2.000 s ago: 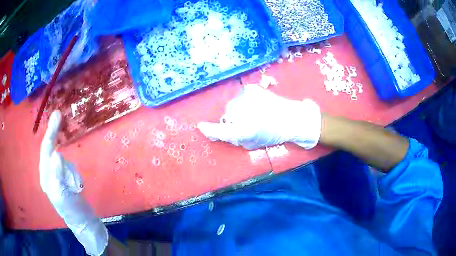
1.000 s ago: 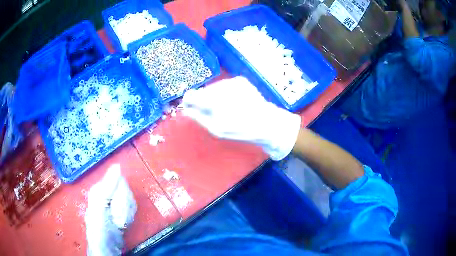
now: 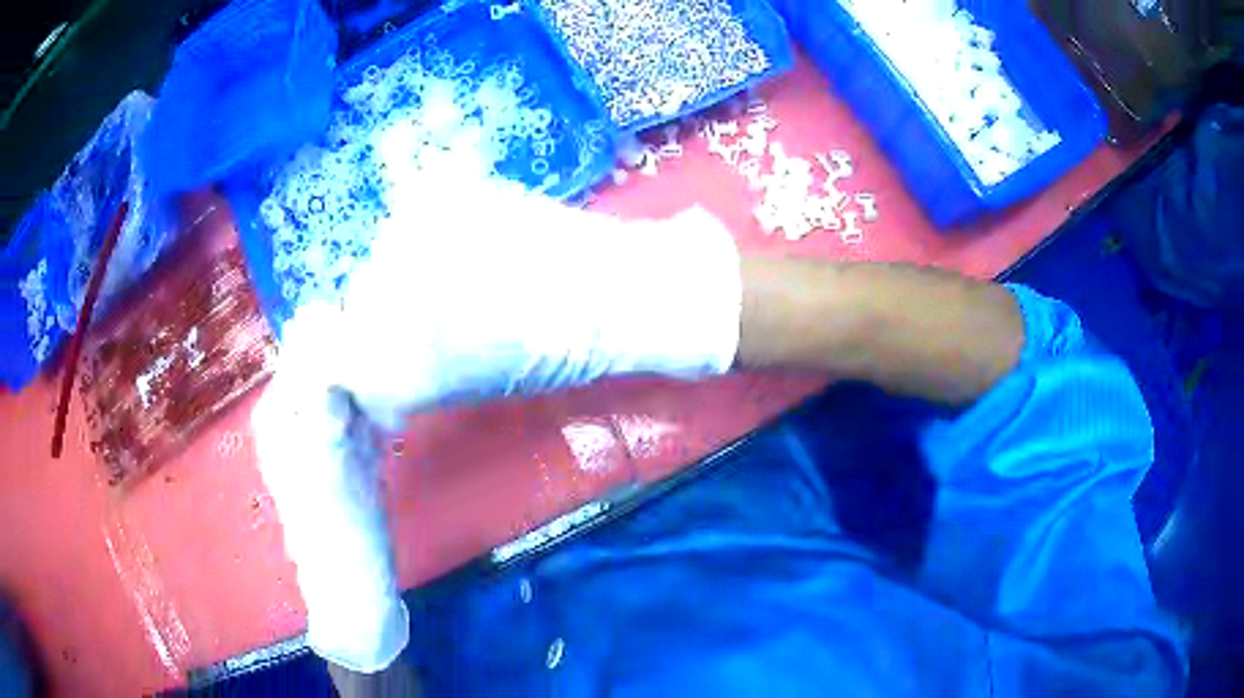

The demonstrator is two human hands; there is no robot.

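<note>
My right hand [image 3: 532, 293], in a white glove, reaches across from the right over the front of the blue tray of clear rings [image 3: 328, 225]. My left hand [image 3: 328, 518], also white-gloved, is upright at the left. The fingers of both hands meet or overlap near the tray's front left corner. The white gloves are overexposed, so the fingertips and anything between them cannot be made out. A loose pile of white moulded bodies [image 3: 805, 191] lies on the red-pink mat [image 3: 941, 259] at the right.
A bin of grainy grey-beige parts [image 3: 655, 55] stands behind the pile. A long blue bin of white parts [image 3: 975, 96] is at the right. At the left are a red-brown tray [image 3: 178, 355], a red stick [image 3: 89, 327], a crinkled clear bag [image 3: 116, 164] and a blue bin [image 3: 239, 89].
The view has swung back left. My right hand has left the grainy bin's front edge and moved left to meet my left hand. The white pile is uncovered.
</note>
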